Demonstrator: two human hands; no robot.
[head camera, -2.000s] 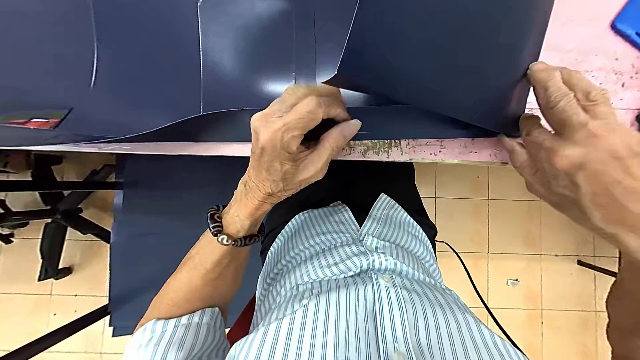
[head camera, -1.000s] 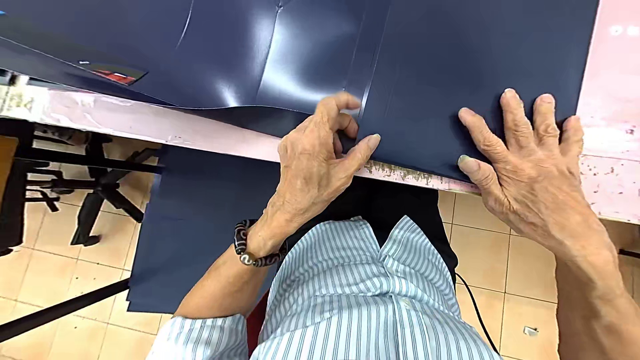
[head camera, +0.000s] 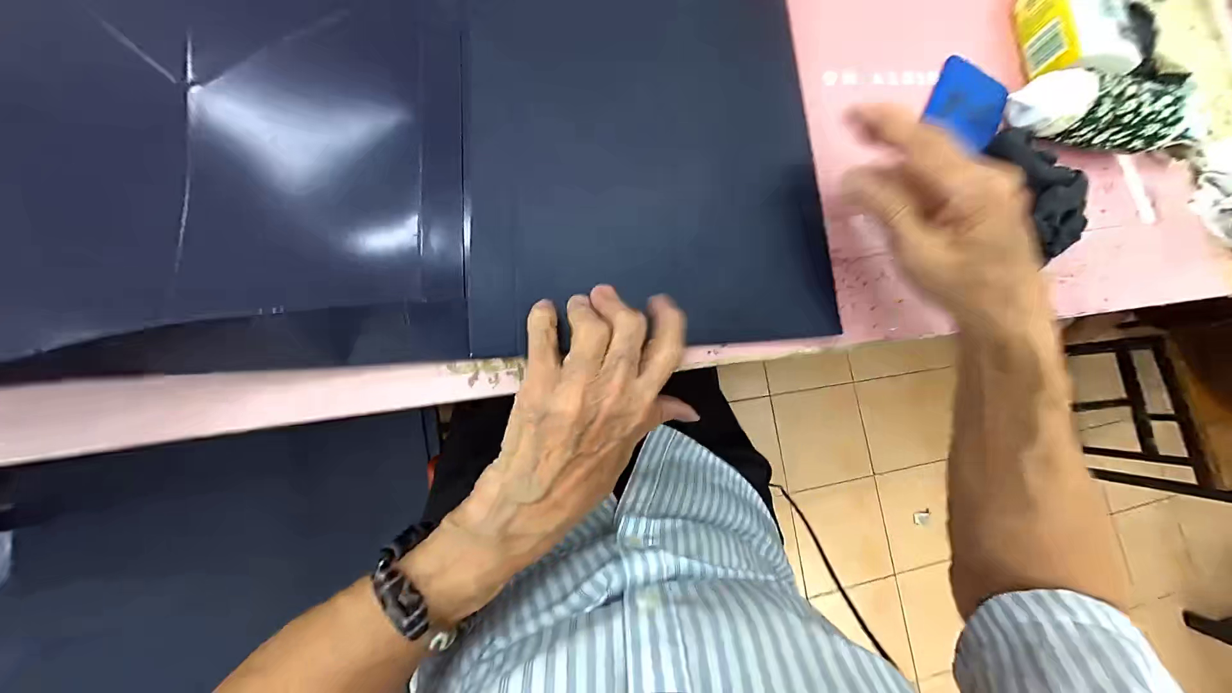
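Note:
A dark blue sheet of smooth material (head camera: 654, 192), its exact material unclear, lies folded over at the right part of a larger blue sheet (head camera: 318, 231) on a pink table. My left hand (head camera: 597, 375) rests with its fingertips on the folded part near the front edge, holding nothing, thumb out over the table's edge. Blurred by motion, my right hand (head camera: 943, 202) is raised over the pink surface to the right of the sheet, beside a blue flat object (head camera: 965, 104). Its fingers are partly bent and nothing shows in them.
At the back right are a black cloth (head camera: 1049, 192), a patterned cloth bundle (head camera: 1126, 111) and a yellow container (head camera: 1047, 38). The pink table's front edge (head camera: 241, 399) runs across. More blue sheet (head camera: 231, 549) is below it, and a dark stool (head camera: 1145, 404) stands right.
My right hand has lifted off the folded sheet and moved right. My left hand has gone from the fold's left side onto its front edge. The fold now lies flat, unlike two seconds ago.

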